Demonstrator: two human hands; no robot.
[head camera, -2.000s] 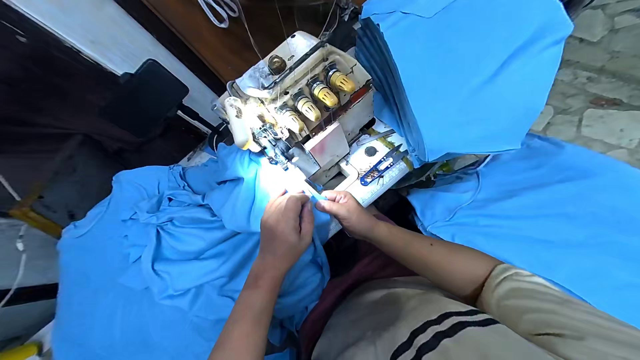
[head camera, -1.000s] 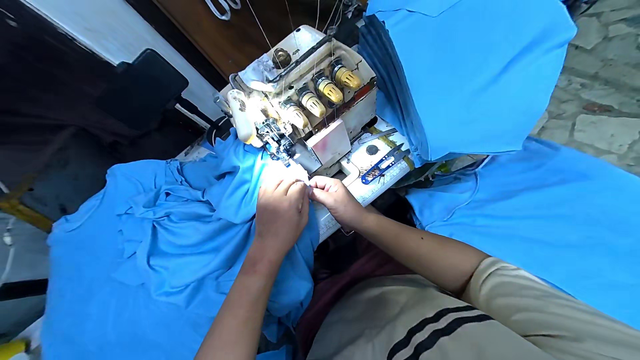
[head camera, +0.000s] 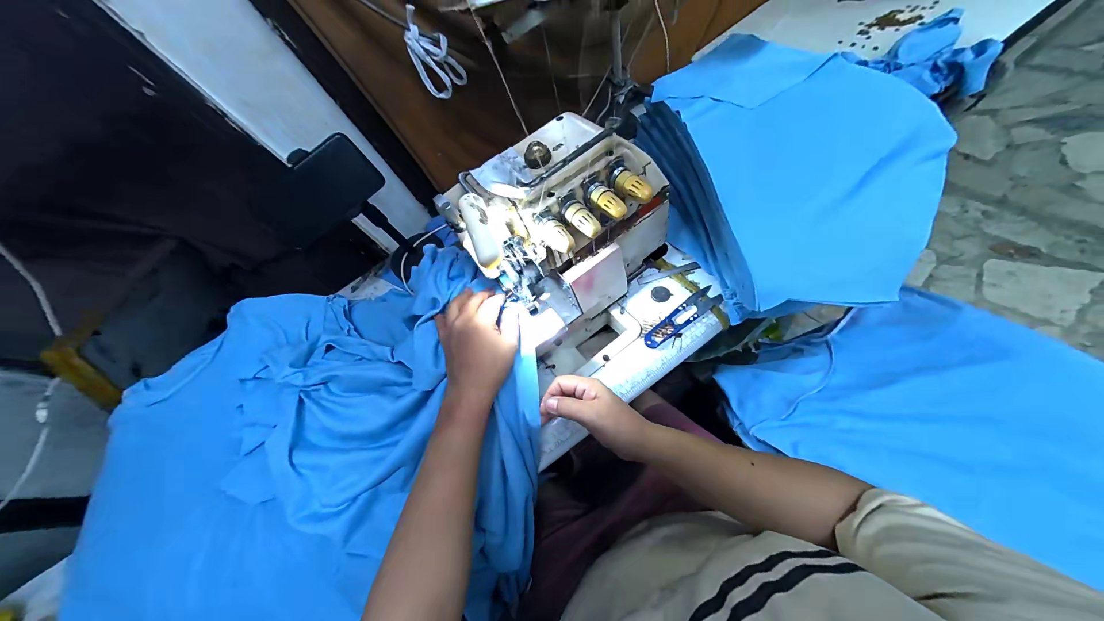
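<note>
An overlock sewing machine with several yellow tension dials stands at the middle, its lamp lit over the presser foot. Bunched blue knit fabric runs from the left up to the foot. My left hand is on this fabric just in front of the foot, thumb and fingers closed on it. Below and to the right, my right hand has curled fingers at the edge of a narrow blue fabric strip; whether it pinches the strip is unclear. Thread snips with a blue handle lie on the machine bed.
Stacked blue fabric panels rise at the right of the machine. More blue fabric spreads below them. A dark flat object on an arm stands left of the machine. Threads hang above, and a white cord loop hangs behind.
My hands were close together before the presser foot. My left hand has moved up to the foot, and my right hand is now apart from it, lower along the strip.
</note>
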